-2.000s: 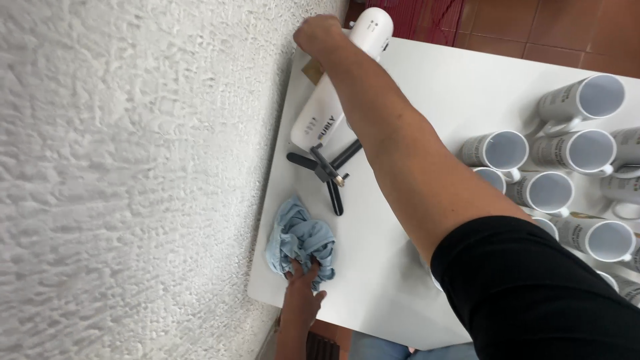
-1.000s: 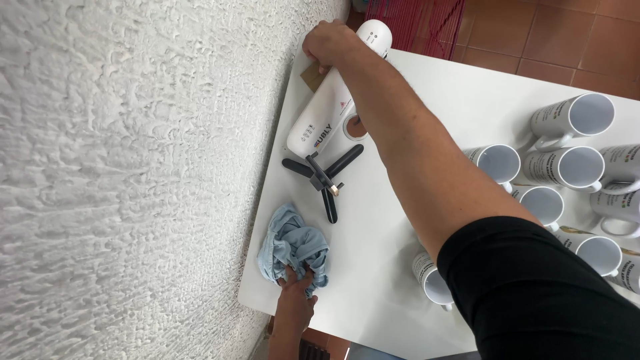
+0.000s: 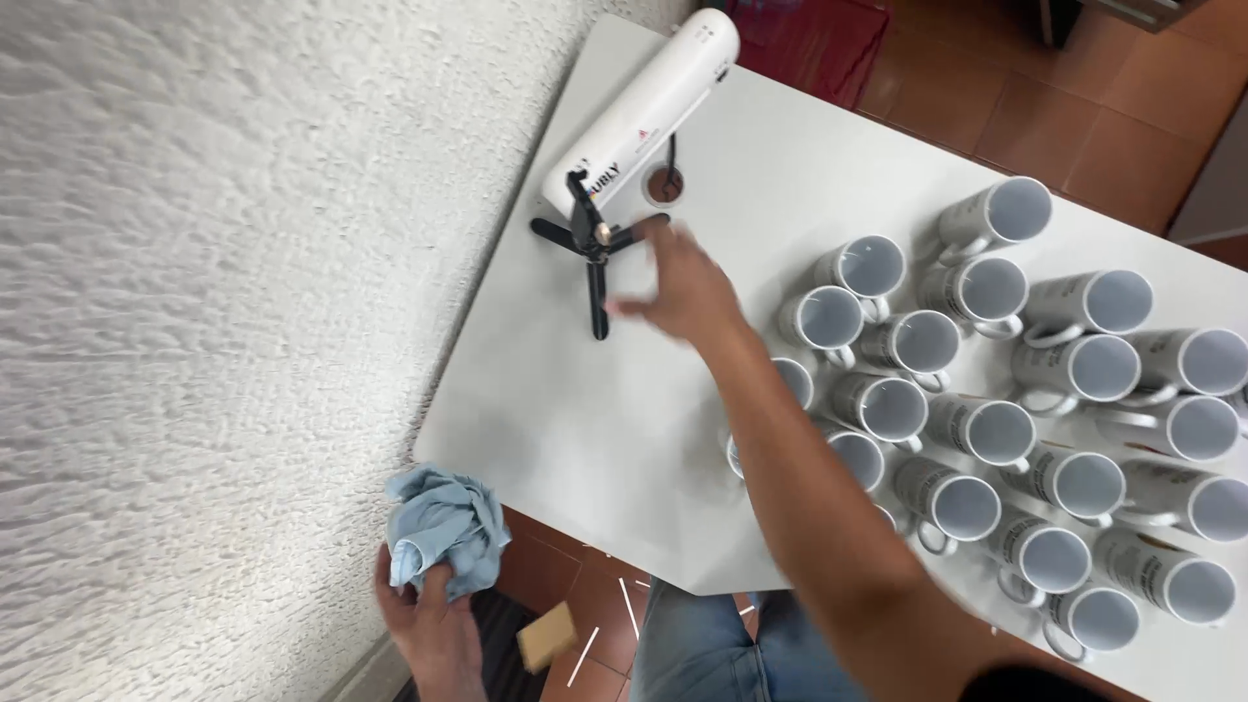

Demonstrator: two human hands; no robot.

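Observation:
My left hand [image 3: 429, 614] grips a crumpled light blue cloth [image 3: 447, 526] just off the near left corner of the white table [image 3: 585, 419]. Fingers spread and somewhat blurred, my right hand [image 3: 682, 283] is over the table beside a black tripod stand [image 3: 597, 249], with nothing seen in it; whether its fingertips touch a tripod leg I cannot tell. Beyond the tripod lies a long white rounded device [image 3: 643, 107] bearing print. A small round brown-topped object [image 3: 664, 184] is beside it.
Several white printed mugs [image 3: 892, 409] with handles crowd the right part of the table. A rough white wall [image 3: 244, 244] runs along the left edge. A tan block [image 3: 548, 637] appears below the table's near edge, above the tiled floor. Red material [image 3: 809, 44] is past the far edge.
My left hand has lifted the blue cloth off the table, past its near edge. My right hand has come back from the far end of the white device towards the tripod.

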